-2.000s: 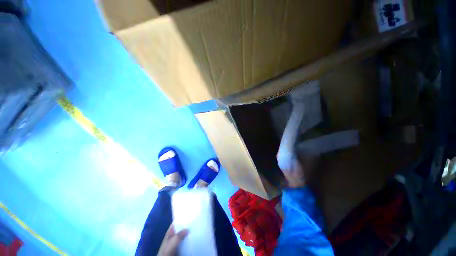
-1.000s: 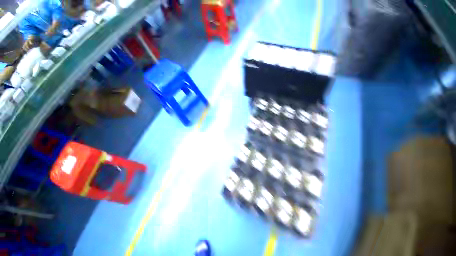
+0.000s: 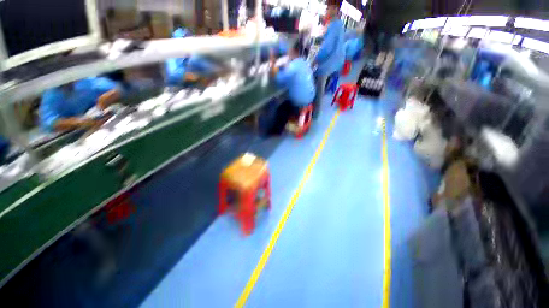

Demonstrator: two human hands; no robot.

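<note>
Neither of my hands is in the picture. The head view is blurred. Nearest in front of me is the blue floor [image 3: 337, 210] with two yellow lines. A red stool [image 3: 245, 186] with a brown top stands left of the lines. Whether my hands hold anything is hidden.
A long green-sided bench [image 3: 150, 150] with many small white items runs along the left, with people in blue smocks beyond it. A seated person [image 3: 296, 81] and a standing one are ahead, near another red stool [image 3: 345, 95]. Grey wrapped stacks [image 3: 445, 252] line the right.
The view has swung from the open carton and my feet, past stools and a black stack, to the long aisle. My hands and the white item have left the picture.
</note>
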